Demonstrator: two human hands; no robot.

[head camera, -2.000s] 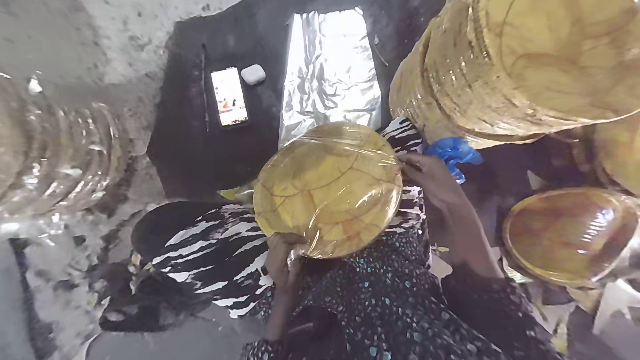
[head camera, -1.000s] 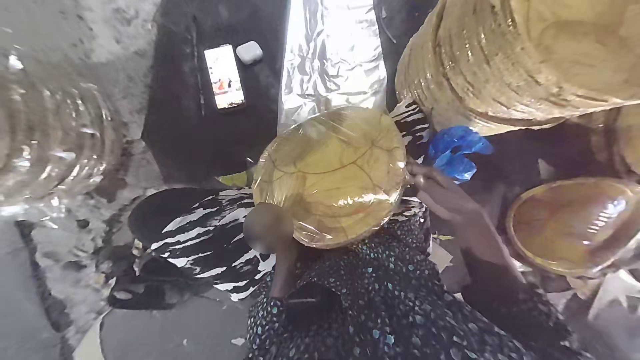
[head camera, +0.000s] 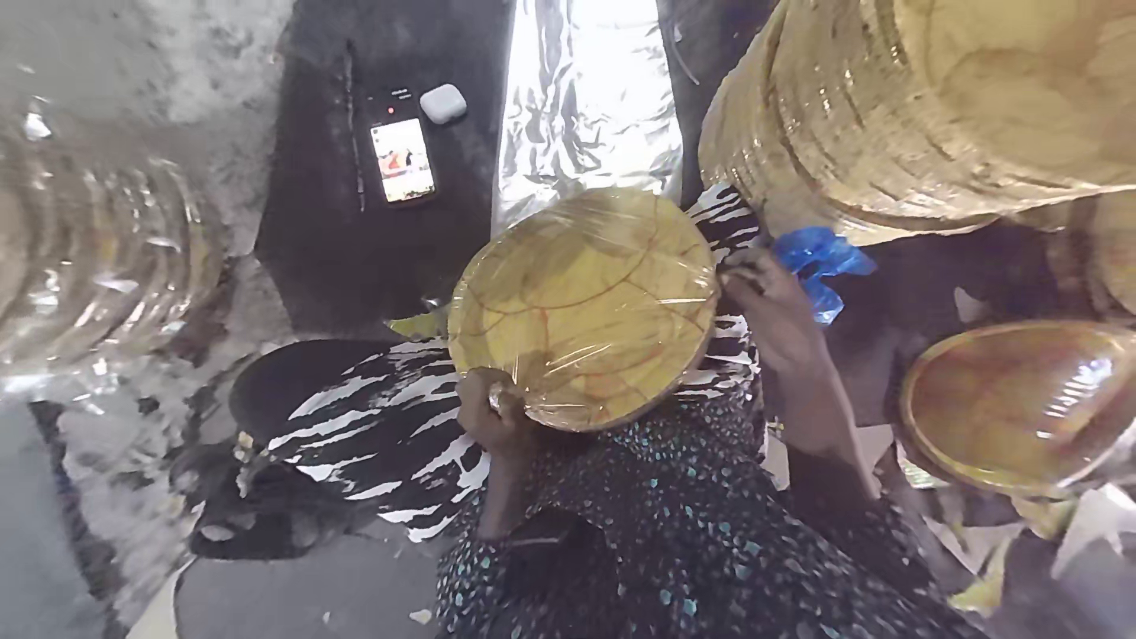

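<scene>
A shallow round plate made of yellowish dried leaves [head camera: 586, 302] lies over my lap, with clear plastic film stretched across its face. My left hand [head camera: 497, 410] grips the film and rim at the plate's lower left. At the right edge, my right hand [head camera: 765, 288] pinches the film with its fingers bent. Just beyond the right fingers is a crumpled blue plastic bag [head camera: 818, 266]. A long strip of shiny silver foil or film [head camera: 586, 98] runs away from the plate's far side.
A tall stack of leaf plates [head camera: 852, 124] leans at the upper right, and another wrapped stack [head camera: 106, 266] is at the left. A glossy brown bowl [head camera: 1016, 404] sits at the right. A lit phone [head camera: 404, 160] and a white earbud case [head camera: 443, 104] lie on the dark surface.
Both hands stay at the plate's edges, with small shifts of the left hand along the lower left rim. The view has moved somewhat.
</scene>
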